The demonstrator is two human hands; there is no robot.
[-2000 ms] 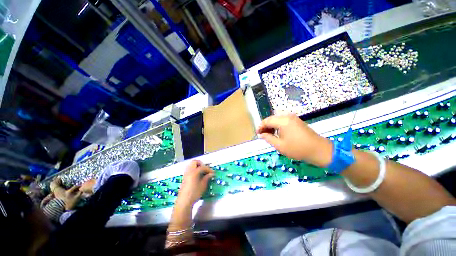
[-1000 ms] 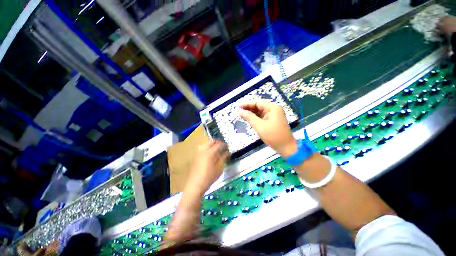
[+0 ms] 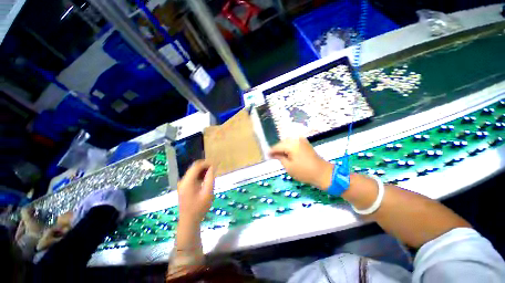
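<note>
My right hand [image 3: 302,161], with a blue strap at the wrist, is over the near rail below the component tray. Its thumb and finger are pinched together; whether a small piece is between them cannot be told. My left hand [image 3: 196,188] is over the boards' far edge, fingers curled, its fingertips too blurred to show a piece. The long row of green circuit boards [image 3: 288,190] runs under both hands, dotted with dark parts with bright tops. The black component tray [image 3: 326,102] holds many whitish pieces. A pile of loose whitish pieces [image 3: 400,80] lies to its right.
A cardboard sheet [image 3: 235,142] and a dark box [image 3: 190,156] lie left of the tray. A neighbour's sleeved arm [image 3: 91,229] reaches towards a bin of silvery parts [image 3: 91,185] at left. A blue bin [image 3: 338,33] stands behind the bench. A coiled blue cord [image 3: 359,41] hangs near the tray.
My right hand has come back from over the component tray to the near rail. My left hand has moved left and away from the tray's lower corner. The camera view has shifted too.
</note>
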